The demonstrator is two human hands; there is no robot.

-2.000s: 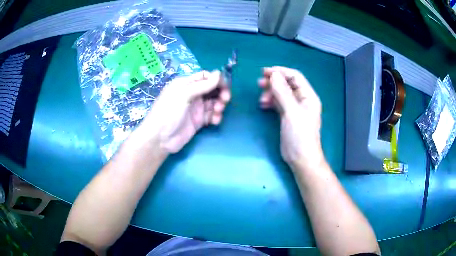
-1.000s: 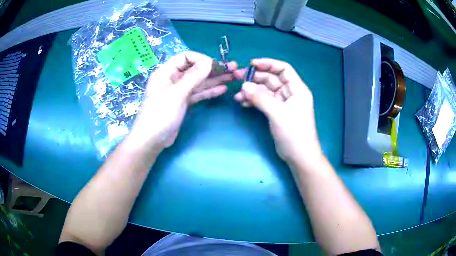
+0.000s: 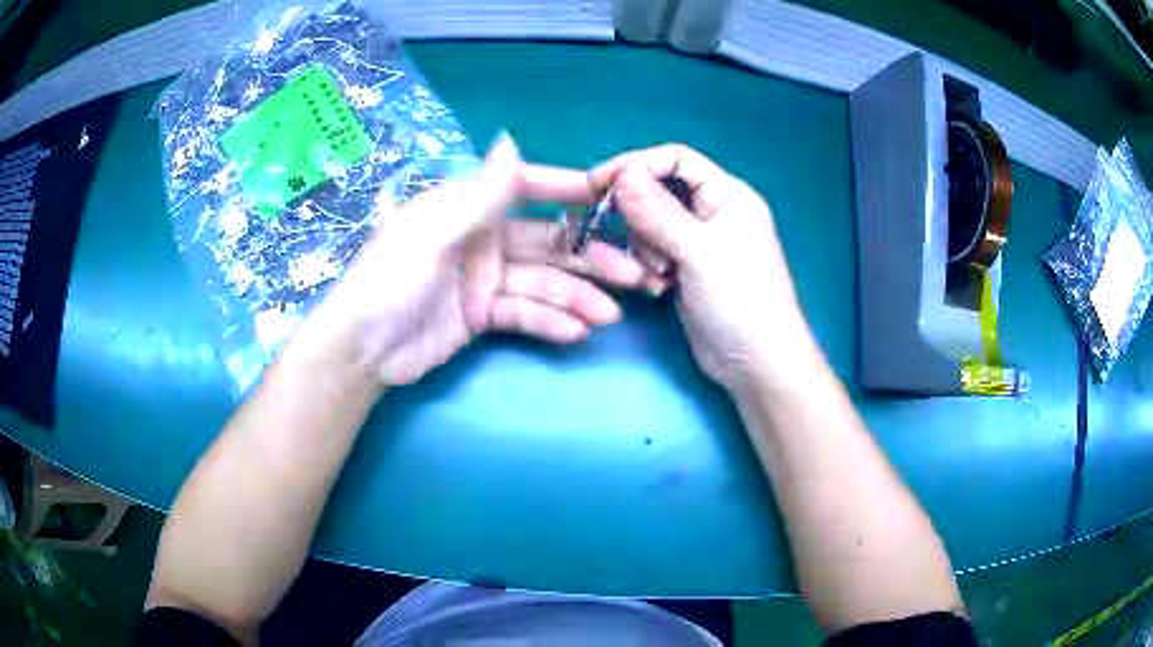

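Observation:
My left hand (image 3: 468,272) is bare and palm up, its fingers apart and slightly curled, above the mat. A small silver metal clip (image 3: 592,225) lies between the hands, over the left fingers and at the right fingertips; its outline is blurred. My right hand (image 3: 702,253) has thumb and index finger pinched on the clip. A small dark block (image 3: 679,188) shows partly between the right fingers. The fingers hide much of both pieces. I cannot tell whether they touch each other.
A clear bag of metal parts (image 3: 272,259) with a green label (image 3: 298,137) lies at left. A black mat (image 3: 41,284) with pale pieces is far left. A grey tape dispenser (image 3: 895,240) with amber tape (image 3: 999,196) stands at right, beside a small silvery bag (image 3: 1115,272).
The clip, at my left fingertips before, is now lower, between both hands at the right fingertips. My left hand has opened out. The view has shifted slightly.

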